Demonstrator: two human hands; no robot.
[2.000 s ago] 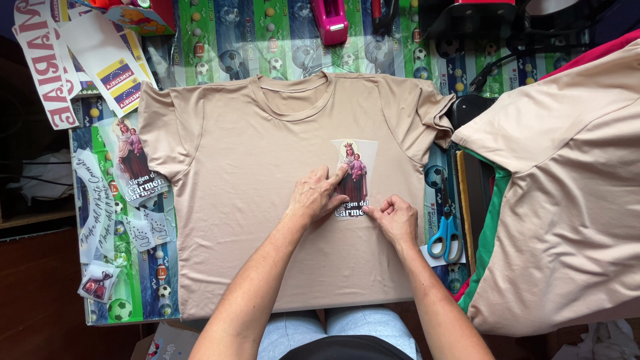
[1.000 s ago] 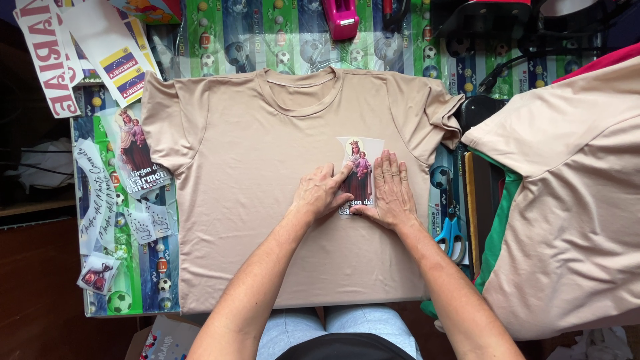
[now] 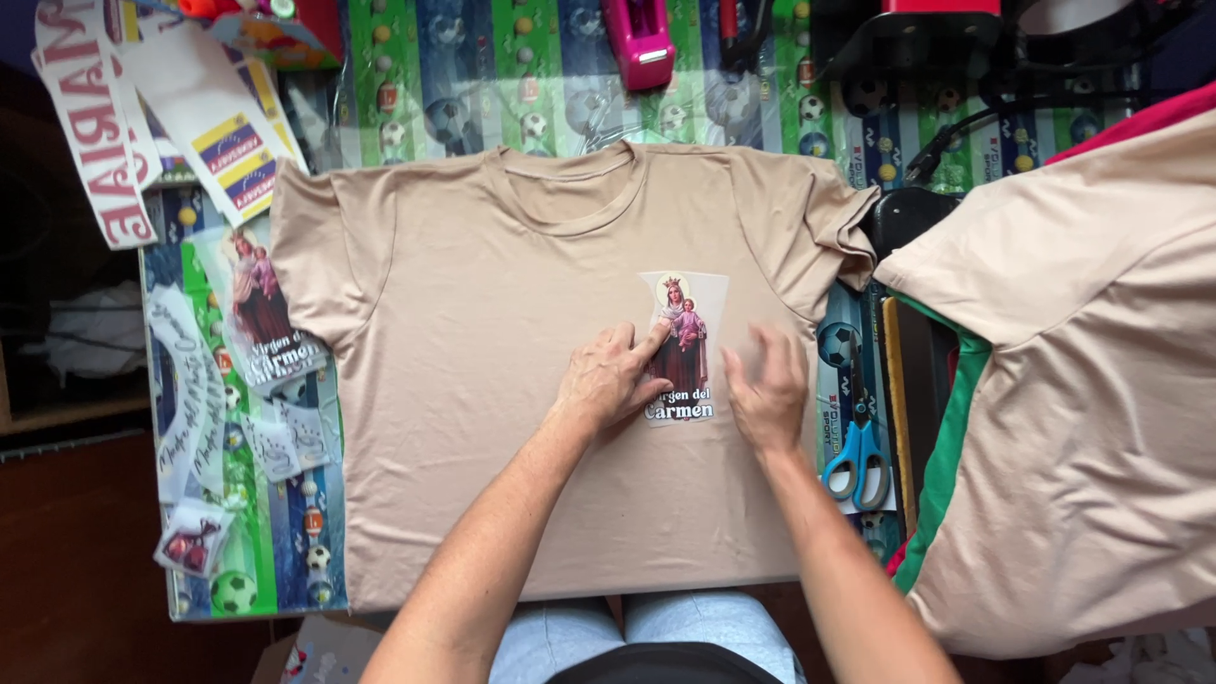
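A beige T-shirt (image 3: 494,427) lies flat, neck away from me, on a table covered in sports-print plastic. On its chest, right of the middle, rests a clear transfer film (image 3: 692,351) printed with a crowned figure holding a child, with lettering below. My left hand (image 3: 613,375) presses the film's left side with index finger and thumb, the other fingers curled. Just right of the film is my right hand (image 3: 768,380), slightly blurred, fingers apart and holding nothing. More such printed films (image 3: 261,304) lie by the shirt's left sleeve.
Blue-handled scissors (image 3: 858,465) lie right of the shirt, beside another beige garment (image 3: 1083,380) with green trim. A pink tape dispenser (image 3: 641,43) stands at the back. Printed sheets (image 3: 223,142) and lettered cut-outs (image 3: 185,399) lie at the left. A black cable (image 3: 997,119) runs at the back right.
My right hand, which lay flat on the film's right side one second ago, has come off it to the right. My left hand stays on the film.
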